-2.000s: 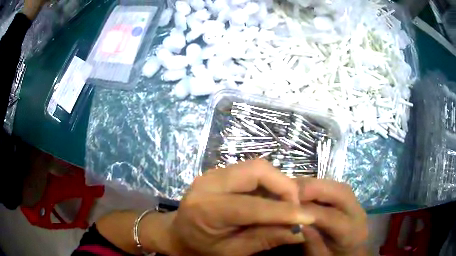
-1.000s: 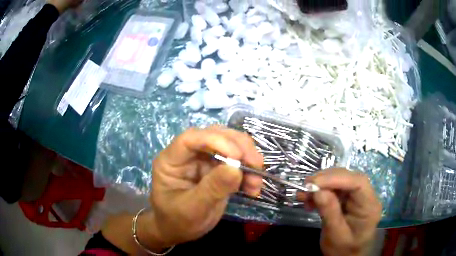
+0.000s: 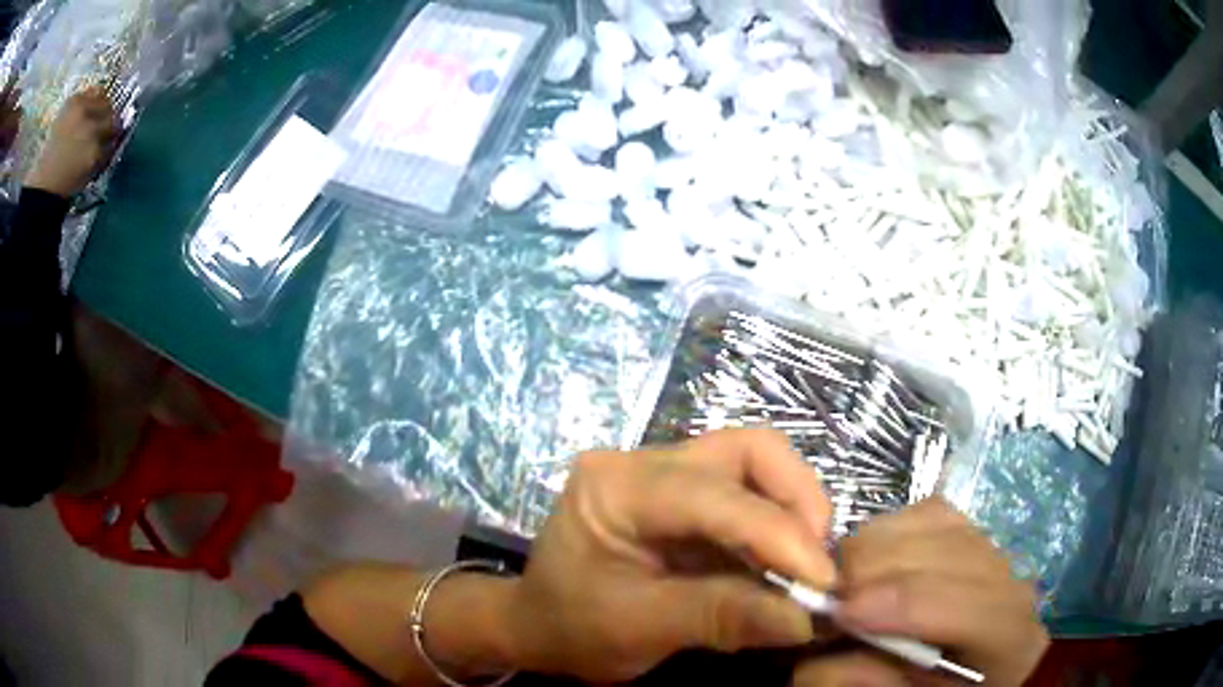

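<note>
A joined shaft and sleeve (image 3: 895,643) lies slanted between my two hands, with a silver part, a white section and a thin metal tip sticking out at the lower right. My left hand (image 3: 684,544) has its thumb and fingers closed around the upper left end. My right hand (image 3: 932,591) grips the piece along its middle, and its fingers touch my left hand's fingertips. The parts box (image 3: 976,409) of silver shafts is just beyond my hands, partly hidden by them.
White oval caps (image 3: 586,130) and a heap of white sleeves (image 3: 999,269) lie beyond the box. Clear boxes with a printed card (image 3: 436,94) and white label (image 3: 275,188) are at left. Blister trays (image 3: 1187,497) are at right. Another person's hand (image 3: 78,141) is far left.
My hands were apart a second ago, with the shaft stretched between them. They are now together, lower, and the white section and thin tip show at the lower right. The view has shifted left.
</note>
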